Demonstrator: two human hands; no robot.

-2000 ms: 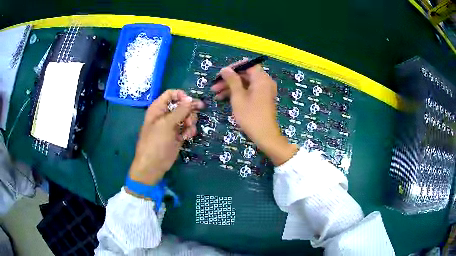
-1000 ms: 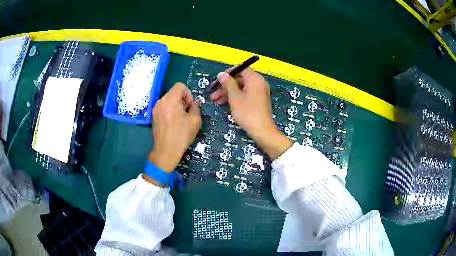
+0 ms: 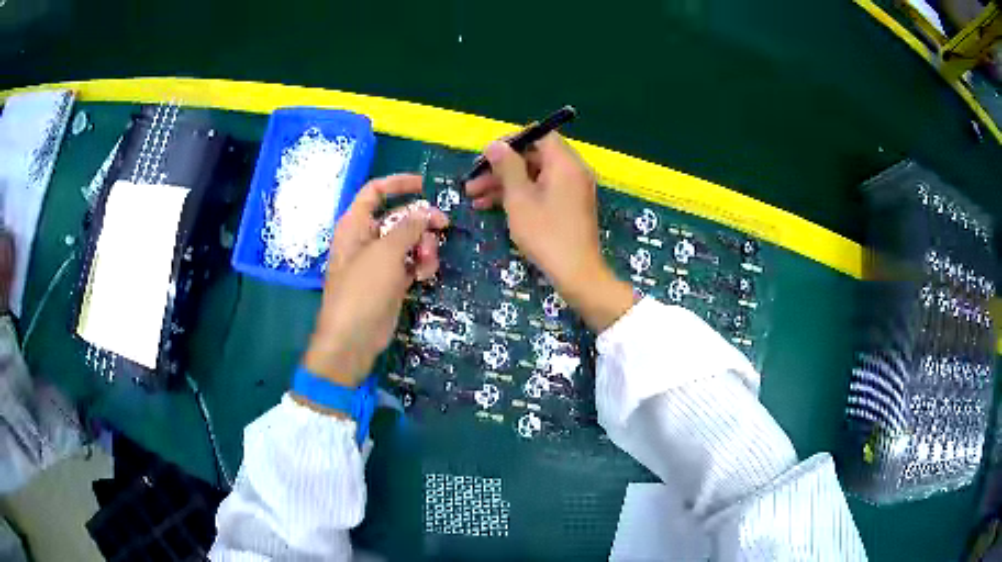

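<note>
The clear blister tray [image 3: 461, 412] lies flat in front of me with rows of round modules that show white spoked faces. My right hand [image 3: 538, 209] holds the black tweezers [image 3: 546, 126] like a pen, tip pointing down left near a module at the tray's upper left. My left hand [image 3: 374, 263] is palm up with curled fingers over the tray's left edge. Small white pieces [image 3: 403, 216] lie in it, and its thumb and fingertips are close to the tweezers' tip. Whether the tip holds anything is too small to tell.
The blue bin [image 3: 251, 225] of white bits is left of my left hand. A black box [image 3: 198, 209] with white paper [image 3: 134, 274] stands further left. Stacked blister trays [image 3: 928, 340] are at the right. A chequered patch [image 3: 467, 505] and a white card [image 3: 659, 527] lie near the front edge.
My left hand has opened from its turned-in pose, showing white pieces again. My right hand stays near the same spot with the tweezers. The whole view has shifted slightly downward.
</note>
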